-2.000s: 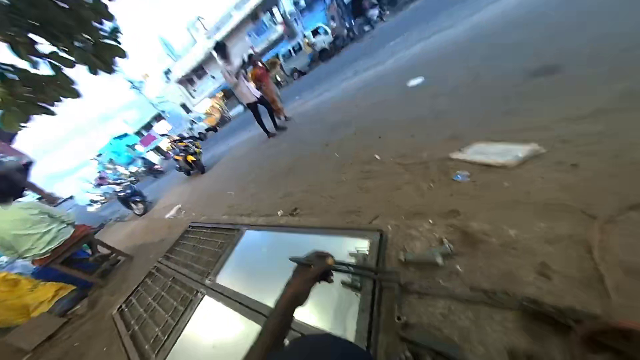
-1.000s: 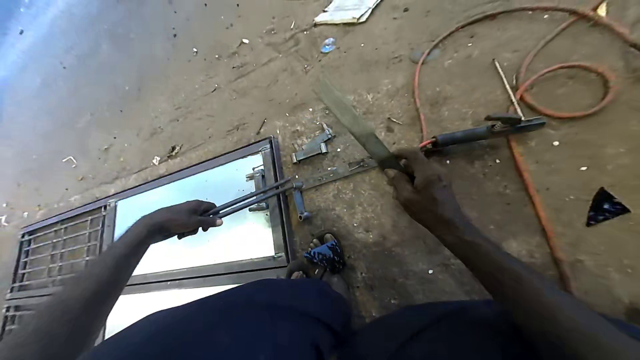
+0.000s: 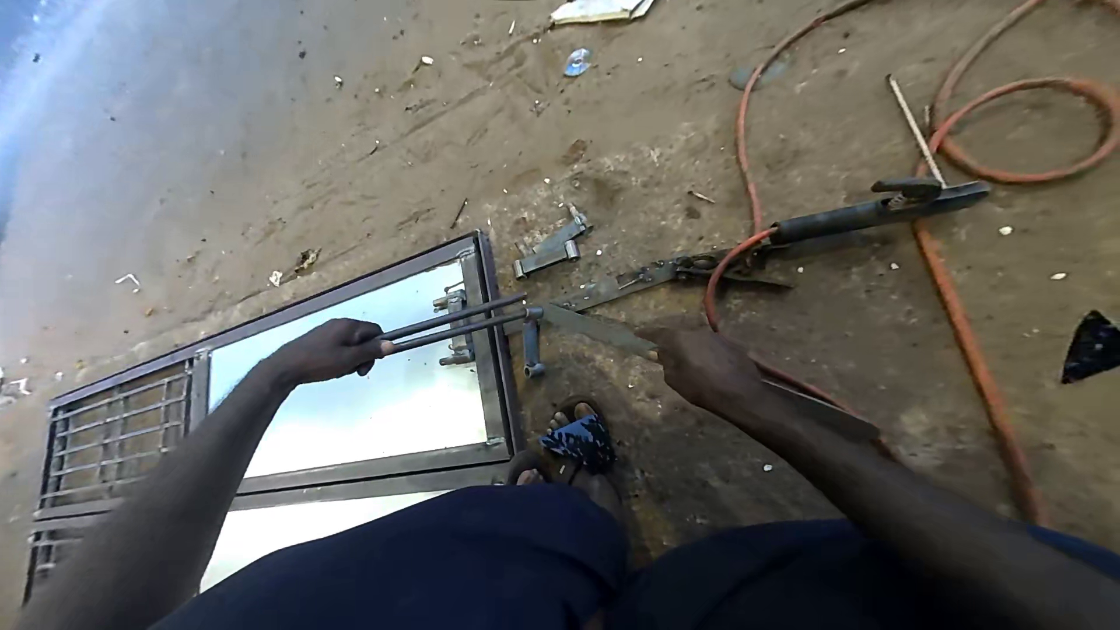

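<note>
My left hand (image 3: pixel 337 352) is closed on a pair of long metal tongs (image 3: pixel 455 324), held over the sheet-metal panel of a metal door frame (image 3: pixel 367 289). The tongs' far end is at a small metal hinge bracket (image 3: pixel 532 341) hanging by the frame's edge. In my right hand (image 3: pixel 704 367) is a flat metal strip (image 3: pixel 599 331), whose tip reaches the bracket; whether they touch I cannot tell. More brackets lie on the panel (image 3: pixel 455 325) and on the ground (image 3: pixel 553 247). A long flat metal bar (image 3: pixel 621 287) lies on the ground beyond the strip.
A welding electrode holder (image 3: pixel 875 214) with a rod (image 3: pixel 914 131) clamped in it lies at the right, its orange cable (image 3: pixel 967 350) looping over the dirt. My sandalled foot (image 3: pixel 582 437) is beside the frame. A disc (image 3: pixel 577 62) and a pale sheet (image 3: pixel 599 10) lie farther off.
The flat strip in my right hand has swung from pointing up and away to pointing left, its tip now at the bracket by the tongs. Two seconds ago the view showed the street.
</note>
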